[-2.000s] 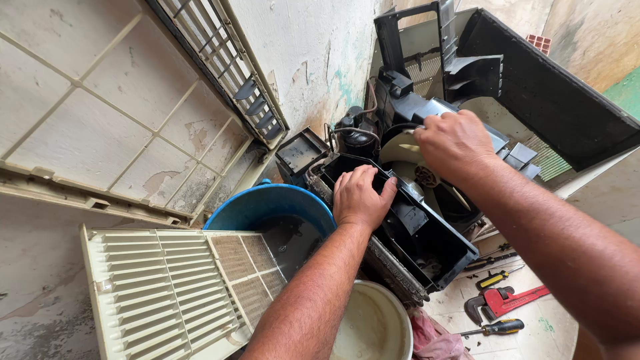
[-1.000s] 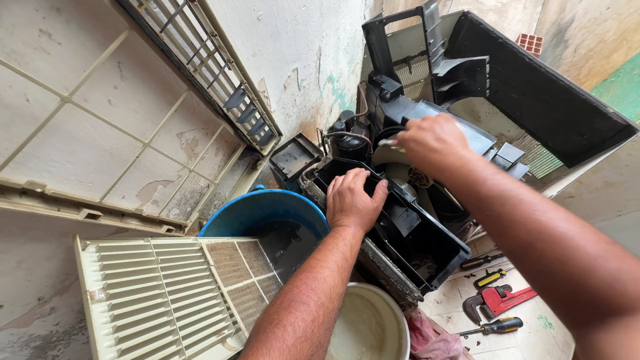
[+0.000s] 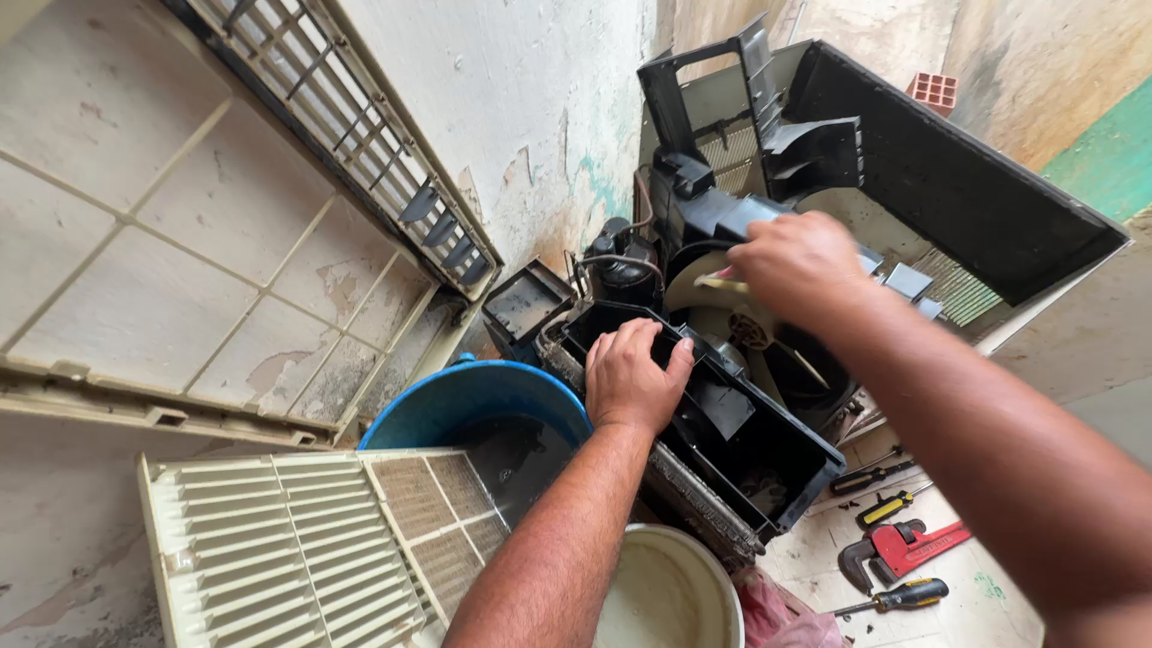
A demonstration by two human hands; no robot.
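My left hand (image 3: pixel 634 373) rests on the near edge of a black plastic housing (image 3: pixel 765 432) of a dismantled air conditioner, its fingers over the rim. Above the cream fan (image 3: pixel 711 288), my right hand (image 3: pixel 801 270) is closed around a small brush-like tool (image 3: pixel 720 281) with a pale and pink end; the rest of it is hidden in the fist. A black compressor (image 3: pixel 625 261) with copper pipes stands left of the fan. Below my left hand, dirty coil fins (image 3: pixel 702 495) run along the housing.
A blue tub (image 3: pixel 468 387) of dark water has a cream louvred front grille (image 3: pixel 297 540) leaning over it. Near a pale bucket (image 3: pixel 670 585) lie a pink cloth (image 3: pixel 778 616), a red pipe wrench (image 3: pixel 909 549) and screwdrivers (image 3: pixel 909 594). An outer casing (image 3: pixel 954 180) stands behind.
My right hand stays over the fan area, shifting slightly, and the pale and pink end of its tool now shows. My left hand stays on the housing edge.
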